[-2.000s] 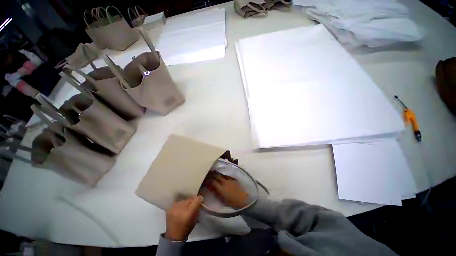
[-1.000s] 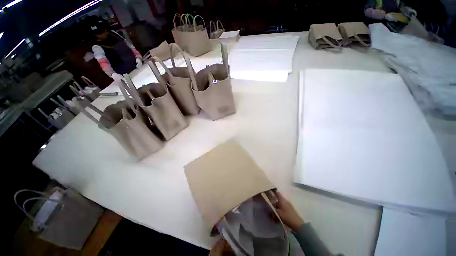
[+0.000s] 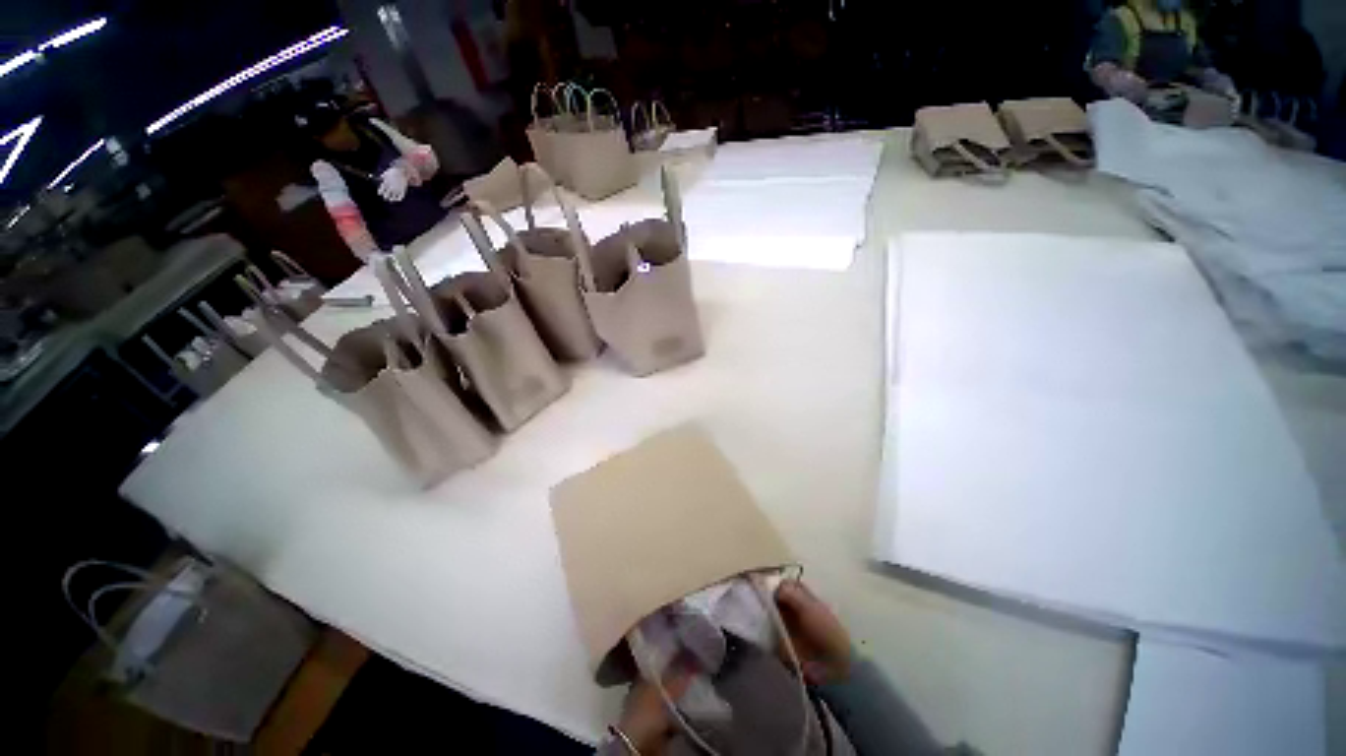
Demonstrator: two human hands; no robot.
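Observation:
A taupe tote bag (image 3: pixel 672 524) lies tilted on the table in front of me, its mouth towards me. White tissue paper (image 3: pixel 716 620) shows inside the mouth, and a thin handle loops towards me. My right hand (image 3: pixel 816 632) holds the right side of the rim, its fingers partly hidden. My left hand (image 3: pixel 653 709) is at the left side of the mouth, cut off by the lower edge and partly hidden by the handle and paper.
Several open taupe totes (image 3: pixel 642 303) stand to the left. A large white sheet stack (image 3: pixel 1085 414) lies right, smaller sheets (image 3: pixel 1225 702) below it. A filled tote (image 3: pixel 222 665) stands on brown cardboard at lower left. Two people (image 3: pixel 369 177) (image 3: pixel 1159 52) are beyond the table.
Over two seconds the view has swung left and up. My right hand has come out of the bag's mouth to its rim. In the last second the hands and bag have shifted only slightly.

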